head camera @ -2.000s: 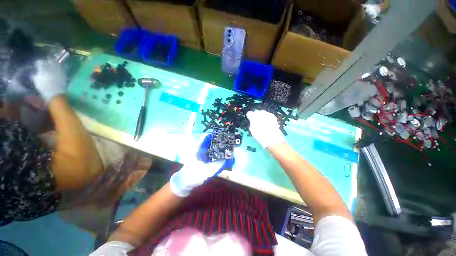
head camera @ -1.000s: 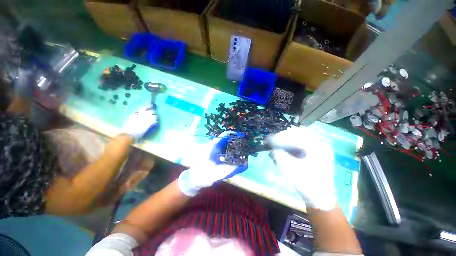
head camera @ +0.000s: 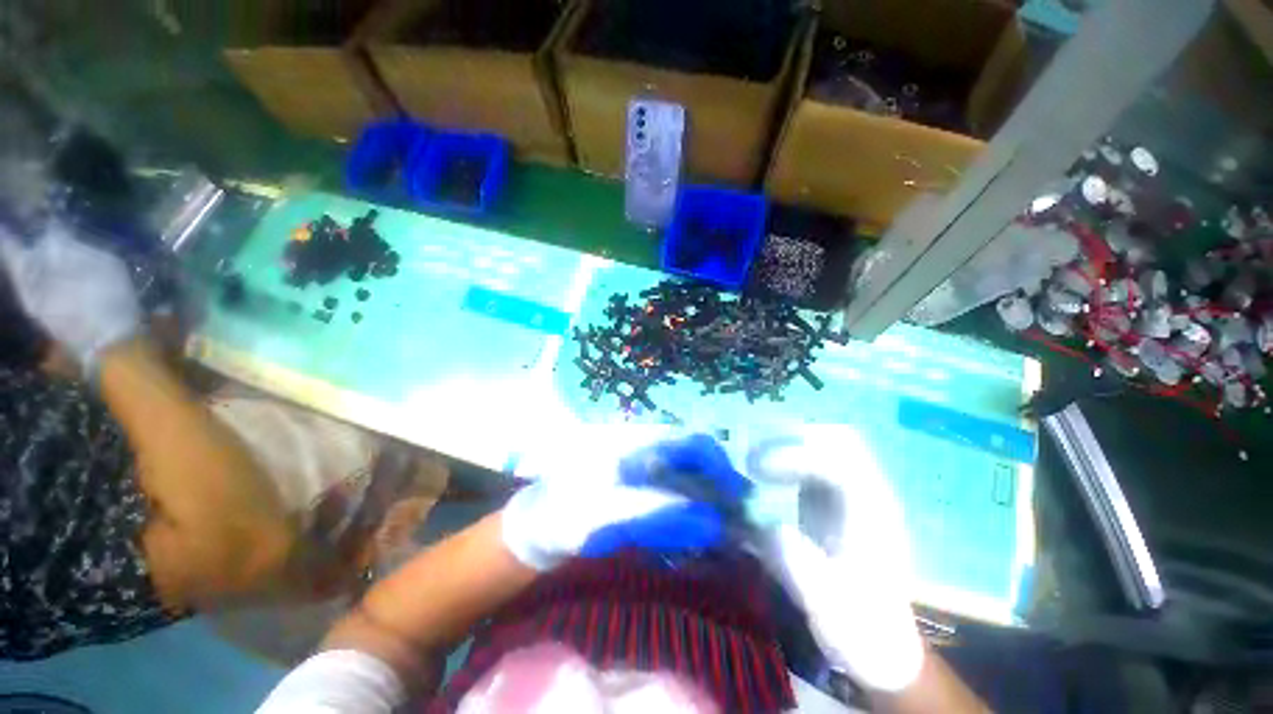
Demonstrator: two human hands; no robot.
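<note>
A pile of small black plastic parts (head camera: 705, 339) with a few orange-red bits lies on the pale turquoise mat (head camera: 963, 488). My left hand (head camera: 642, 495), in a white glove with blue on the palm and fingers, is at the mat's front edge, below the pile. Its fingers are curled around something dark, partly hidden and blurred. My right hand (head camera: 838, 537), in a white glove, is close beside it at the right, overexposed and blurred. A dark shape shows at its fingers; I cannot tell whether it holds it.
Blue bins (head camera: 715, 234), a phone (head camera: 653, 161) and cartons (head camera: 873, 144) stand behind. A grey post (head camera: 1005, 168) slants at right, near wired round components (head camera: 1138, 300) and a metal profile (head camera: 1103, 505). A neighbour's gloved hand (head camera: 77, 293) and a second parts pile (head camera: 339, 251) are at left.
Both my hands have moved down, away from the pile to the mat's front edge. The neighbour's hand has moved back left, and the hammer no longer shows on the mat.
</note>
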